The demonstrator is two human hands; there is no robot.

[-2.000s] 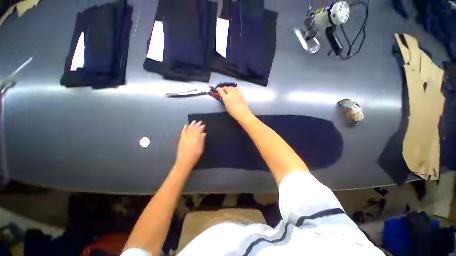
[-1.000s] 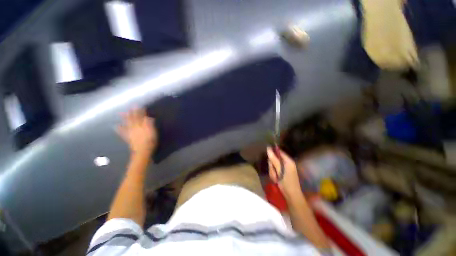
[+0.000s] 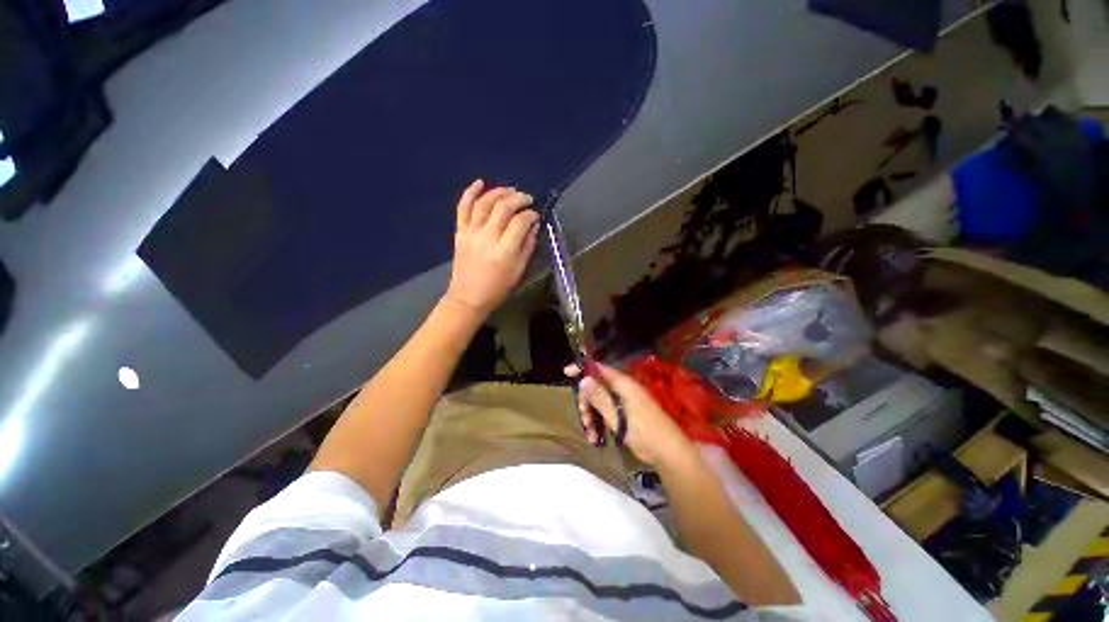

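Note:
A long dark fabric panel with a rounded end lies flat on the grey cutting table, its near edge close to the table's front edge. My left hand rests on the panel's near edge, fingers spread forward. My right hand holds the shears by the dark and red handles, past the table edge. The blade tips meet the panel's edge just right of my left fingertips. Whether fabric lies between the blades is hard to tell. A white chalk disc lies on the table at the left.
Dark bundles with white labels lie at the upper left. A dark piece lies at the top right. Beyond the table's front edge are dark scraps on the floor, a clear bag, and a red bundle on a white surface.
The shears were under my right hand on the table, then lifted off, and now reach the panel's edge. My left hand has moved right along the panel. The view has turned and come closer.

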